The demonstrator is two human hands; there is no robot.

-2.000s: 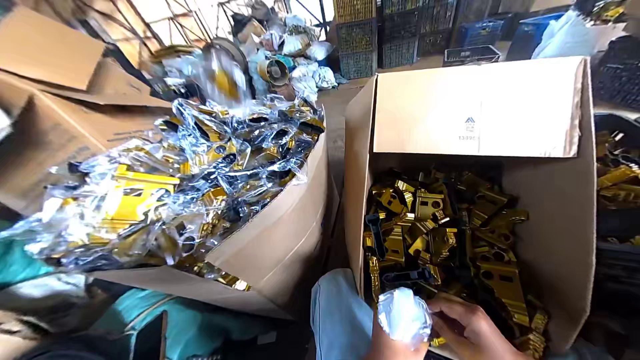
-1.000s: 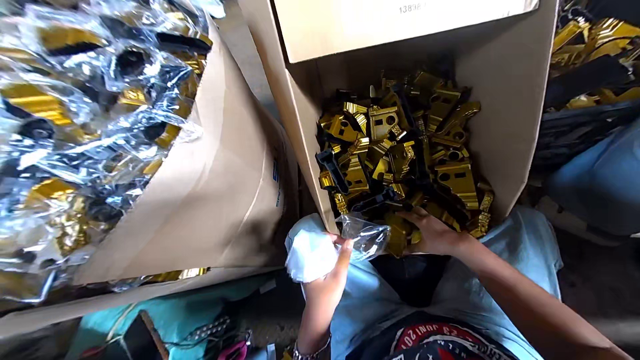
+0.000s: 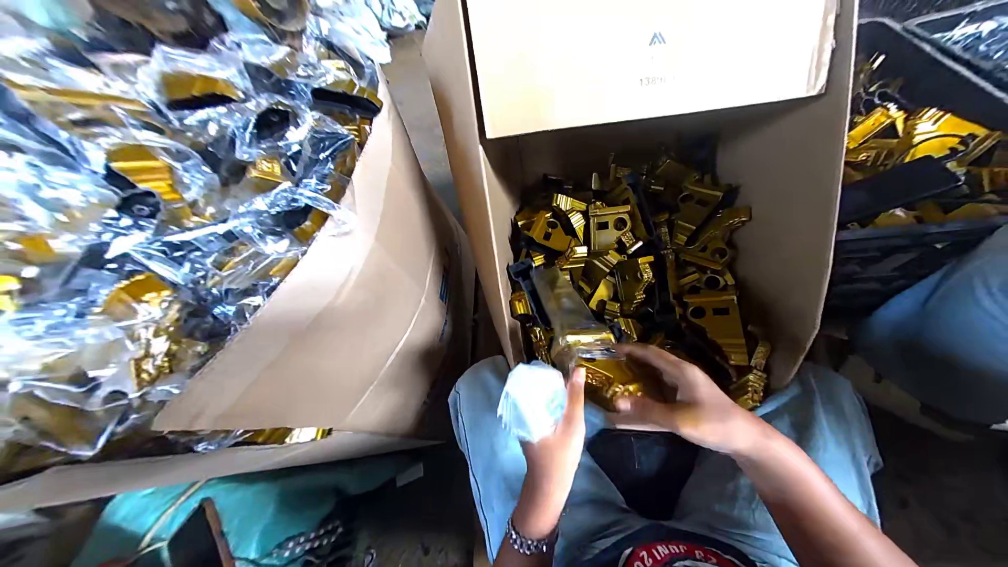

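My left hand (image 3: 563,429) holds a wad of clear plastic bags (image 3: 534,400) and the edge of an opened clear bag (image 3: 568,303). My right hand (image 3: 685,394) grips a gold-coloured part (image 3: 610,378), whose upper end lies in or against that bag's mouth. Both hands are over my lap at the near edge of a cardboard box (image 3: 780,213). Inside the box is a heap of loose gold and black parts (image 3: 610,228), some with round and square holes. The part's lower side is partly hidden by my fingers.
To the left stands a large cardboard box (image 3: 346,315) heaped with bagged gold and black parts (image 3: 142,173). A black crate (image 3: 913,244) of similar parts is at the right, beside another person's denim-clad leg (image 3: 945,331). A teal sack (image 3: 150,512) lies at the lower left.
My right hand has come up from the heap's near edge with a gold part, now at the bag in my left hand. Two seconds ago both hands were close together at the box's near edge.
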